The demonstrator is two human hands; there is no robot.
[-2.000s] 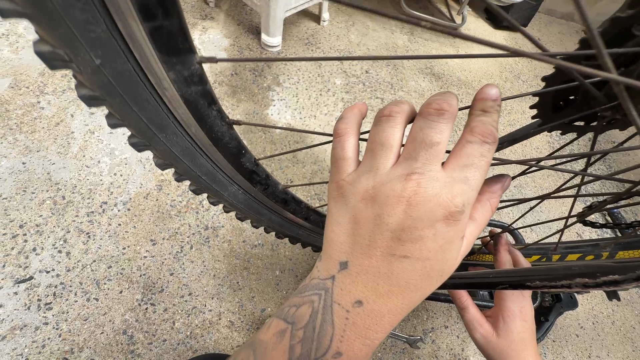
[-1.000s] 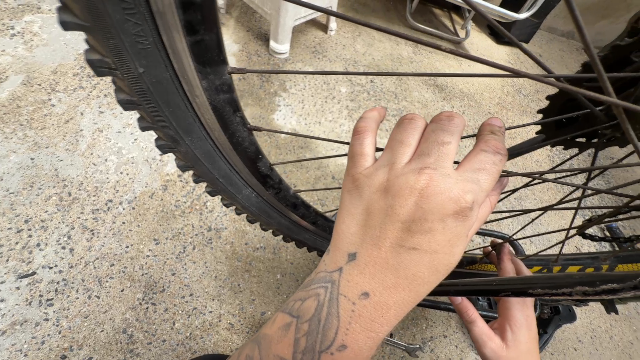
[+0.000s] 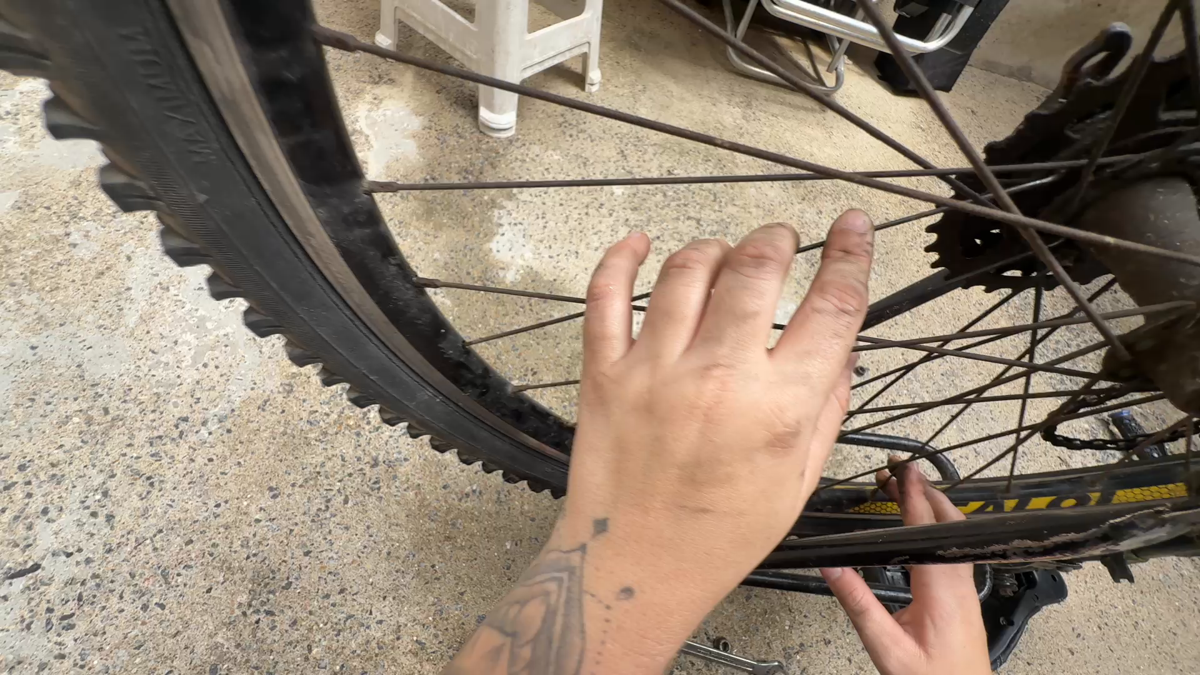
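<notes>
My left hand [image 3: 703, 422], tattooed at the wrist, reaches over the spokes [image 3: 609, 181] of a bicycle wheel, its back toward me and fingers apart and slightly bent. Its thumb is mostly hidden, and contact with the spokes is unclear. The wheel's black knobby tire [image 3: 216, 234] curves down the left side. Lower right, my right hand [image 3: 937, 609] is partly behind a worn black frame tube [image 3: 947, 546], thumb below it and fingertips above, near a frame part with yellow markings [image 3: 1144, 493]. What these fingers hold is hidden. A dark sprocket cassette [image 3: 1022, 197] sits at the upper right.
A white plastic stool [image 3: 497, 66] stands on the speckled floor beyond the wheel. To its right are a bent metal tube frame [image 3: 816, 84] and a dark object. A metal wrench [image 3: 731, 658] lies below my left wrist. A chain [image 3: 1078, 441] runs at the right.
</notes>
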